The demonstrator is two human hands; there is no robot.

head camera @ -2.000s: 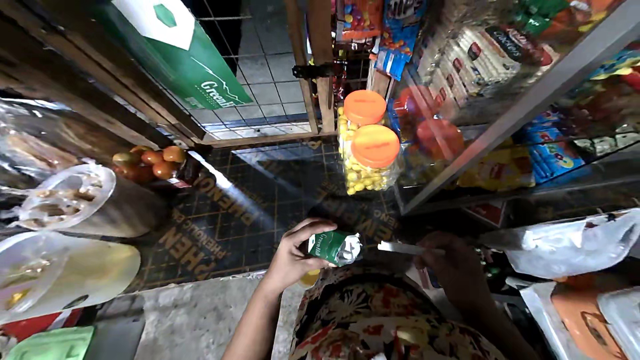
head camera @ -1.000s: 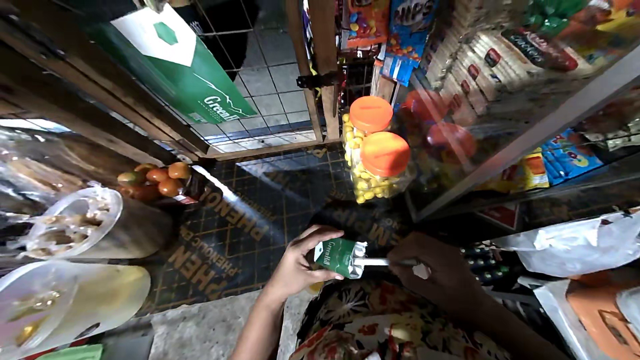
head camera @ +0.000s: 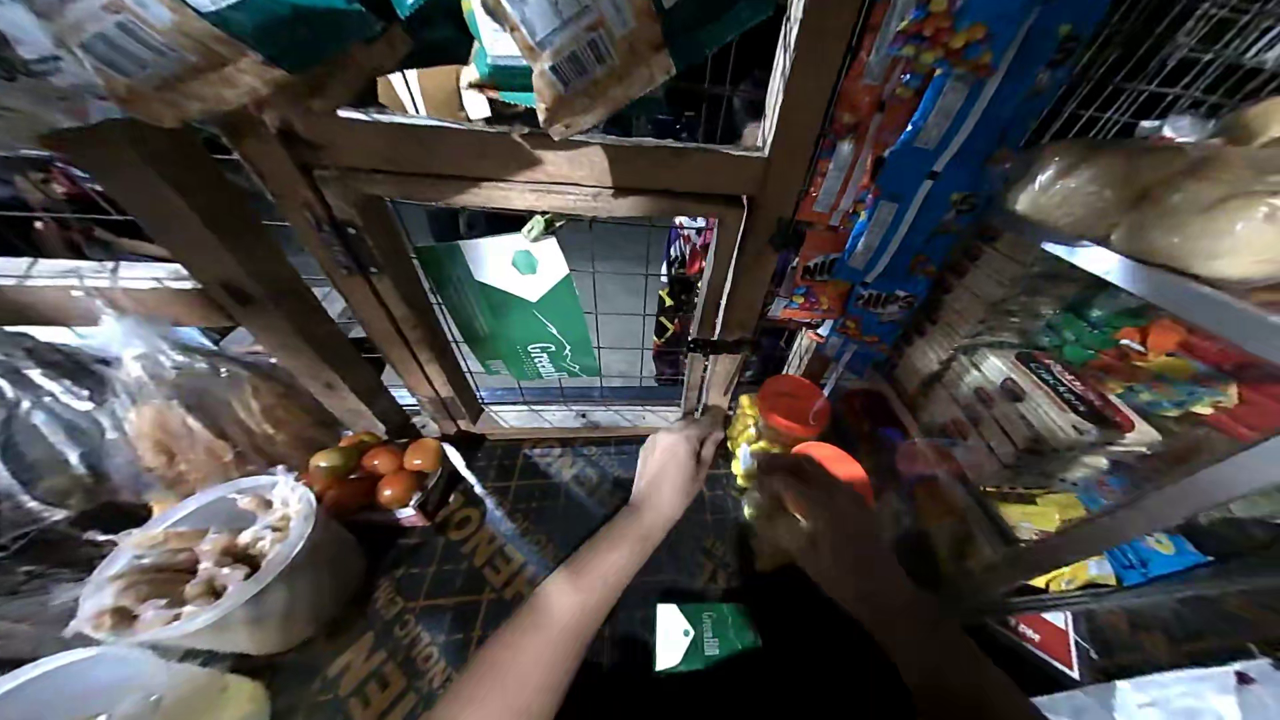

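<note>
My left hand (head camera: pixel 680 462) reaches forward to the lower right corner of the wooden-framed wire-mesh hatch (head camera: pixel 590 425), its fingers on the frame; whether they grip it cannot be told. To its right, my right hand (head camera: pixel 800 500) is at the plastic jars of yellow-wrapped sweets, partly in shadow and in front of the nearer orange lid (head camera: pixel 838 468). Another orange lid (head camera: pixel 793 405) shows behind it. The green and white cigarette pack (head camera: pixel 706 636) lies on the dark printed plywood counter (head camera: pixel 500 510), near the front. No cigarette shows in either hand.
Tomatoes (head camera: pixel 385 470) sit at the counter's left, beside a white plastic tub (head camera: pixel 220 570) of bagged goods and another tub (head camera: pixel 130 685). A green and white cigarette sign (head camera: pixel 520 310) hangs on the mesh. Hanging snack packets (head camera: pixel 900 200) and a framed display case (head camera: pixel 1110 510) stand at right.
The pack, earlier in my left hand, now lies on the counter. My left hand has moved forward to the hatch frame and my right hand to the jars. The view has tilted up.
</note>
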